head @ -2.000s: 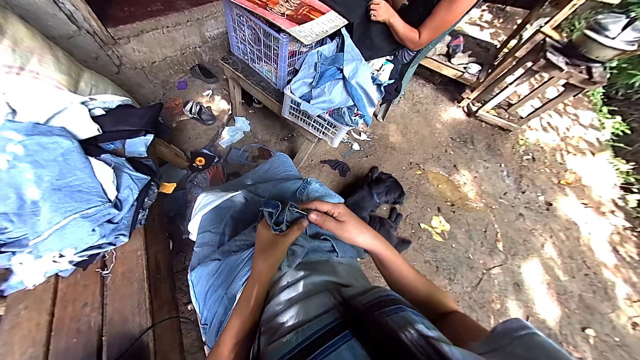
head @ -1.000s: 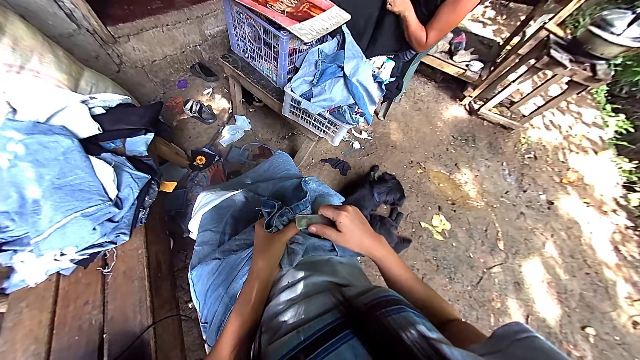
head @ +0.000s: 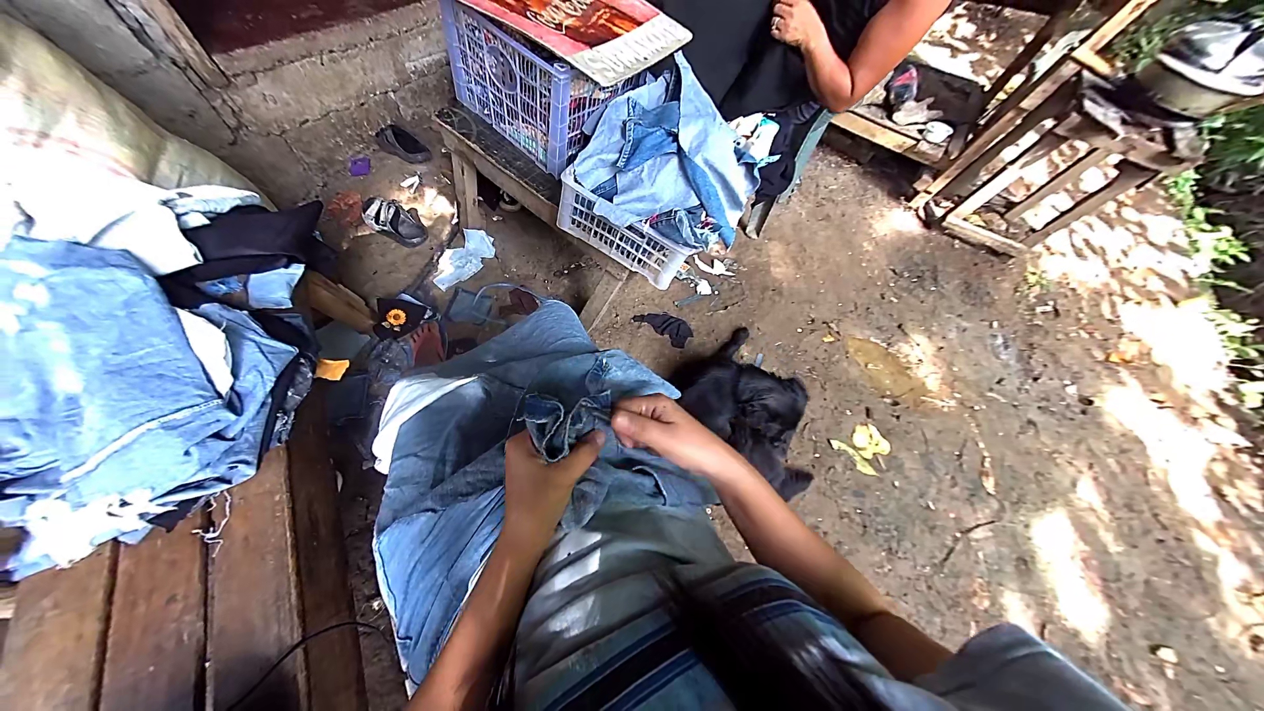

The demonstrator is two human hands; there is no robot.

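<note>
A large piece of blue denim (head: 444, 494) lies spread over my lap, with some white cloth at its left edge. My left hand (head: 548, 469) is closed on a bunched, darker fold of the denim (head: 558, 420). Close beside it on the right, my right hand (head: 657, 427) pinches the edge of that fold between thumb and fingers. Whether a small tool is between those fingertips cannot be told.
Denim and white cloths (head: 118, 365) are heaped on the wooden bench (head: 237, 583) at left. A blue plastic crate (head: 513, 89) and a white basket (head: 612, 232) of denim stand ahead. A black dog (head: 746, 400) lies right of my lap. Another person's arm (head: 869, 54) shows beyond.
A small flat pale object seen at my right fingertips one second ago no longer shows there. My right hand has shifted slightly on the bunched denim. The other person's arm has moved up.
</note>
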